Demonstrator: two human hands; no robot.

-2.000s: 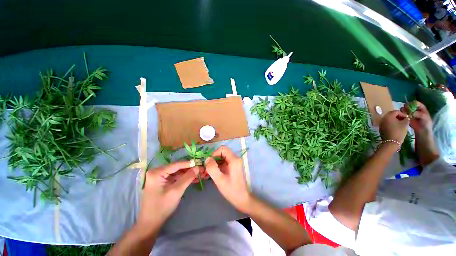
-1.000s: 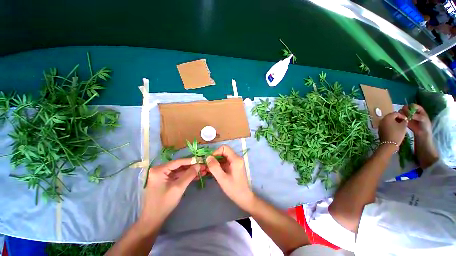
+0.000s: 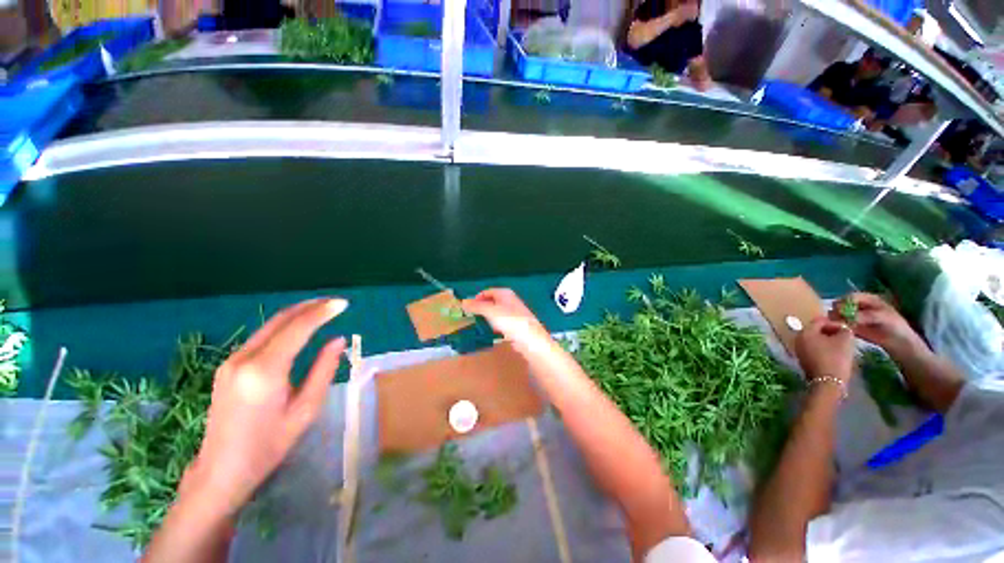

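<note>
My left hand [image 3: 270, 390] is raised over the left-hand branch pile [image 3: 165, 445], thumb and fingers apart, holding nothing. My right hand [image 3: 501, 313] reaches forward past the cardboard work pad and pinches a leaf sprig [image 3: 449, 312] over the small cardboard scrap [image 3: 427, 326]; the sprig's stem points up and left. The white glue cup [image 3: 464, 416] sits on the cardboard work pad [image 3: 413, 405]. A small leaf cluster [image 3: 462, 495] lies just below the pad.
The right-hand leaf pile [image 3: 683, 385] lies right of the pad. A white glue bottle [image 3: 570, 288] stands out beyond it, near a sprig on the dark belt [image 3: 330, 225]. A neighbour's hands [image 3: 842, 330] work at the right. Blue crates [image 3: 578, 66] and people are across the line.
The view has tilted up, showing the far side. My hands have parted: the right moved forward with a sprig, the left moved left and opened.
</note>
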